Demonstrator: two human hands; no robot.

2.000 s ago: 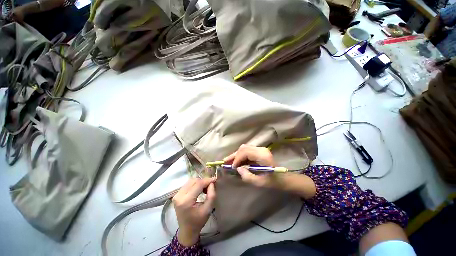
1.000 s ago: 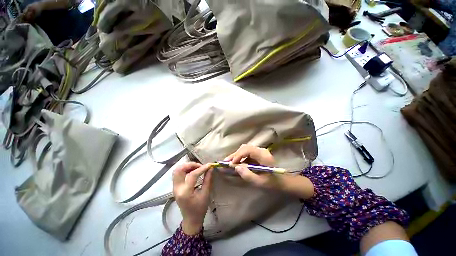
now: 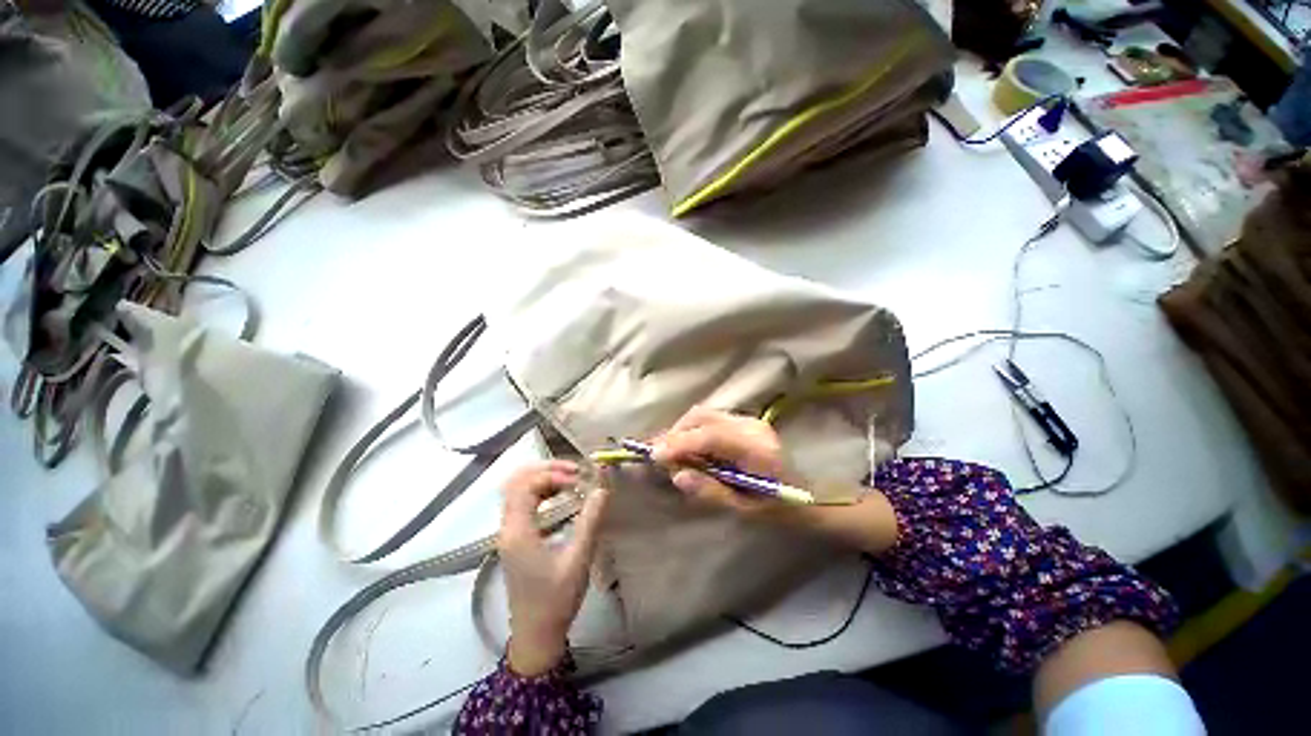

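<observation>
A beige bag (image 3: 690, 324) lies in front of me on the white table, its long straps (image 3: 377, 496) looping out to the left. My right hand (image 3: 719, 457) holds a slim pen-like tool (image 3: 762, 485) with a purple and pale yellow barrel, its yellowish tip end pointing left. My left hand (image 3: 551, 539) pinches the bag's edge at the strap join, just left of the tip. The fingers hide the exact spot; any thread there is too small to tell.
Stacked beige bags (image 3: 784, 94) and bundled straps stand at the back. Another beige bag (image 3: 201, 475) lies left. Right are a black snips-like tool (image 3: 1035, 408), a thin cord, a power strip (image 3: 1067, 170), a tape roll (image 3: 1035, 86) and brown fabric (image 3: 1251, 324).
The pen tool has tilted, its rear end lower. My left hand's fingers have shifted slightly down and opened a little from the tip. The view has shifted slightly.
</observation>
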